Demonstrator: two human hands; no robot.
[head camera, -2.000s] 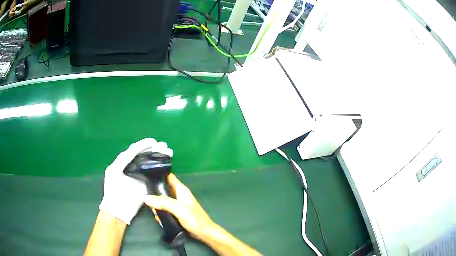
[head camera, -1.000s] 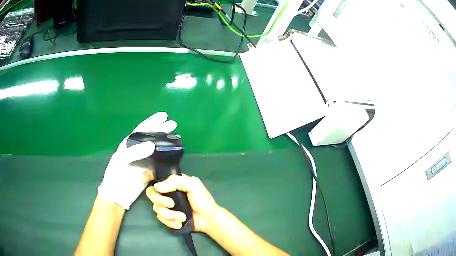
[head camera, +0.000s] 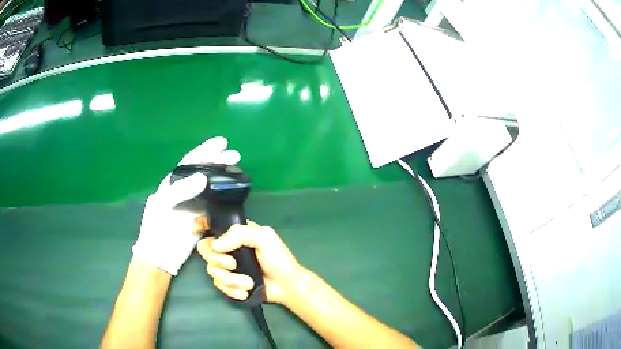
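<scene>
A black barcode scanner (head camera: 228, 188) is held over the near part of the green bench mat. My right hand (head camera: 252, 262), bare, is wrapped around its handle, and a black cord runs down from the handle end. My left hand (head camera: 170, 221), in a white glove, lies against the left side of the scanner's wide head, with the thumb on it and fingertips showing beyond it. Whether a flat dark thing lies in the left hand under the head cannot be told.
A white flat panel (head camera: 391, 95) leans by a white device at the right, with a small white block (head camera: 470, 146) beside it. A thick white cable (head camera: 436, 252) curves down to the near edge. A white cabinet (head camera: 572, 225) stands far right. A black case (head camera: 173, 20) is behind the bench rim.
The view has tilted down, so the bench items sit higher in the picture. My right hand has wrapped fully around the handle, and the left thumb now lies on the scanner head.
</scene>
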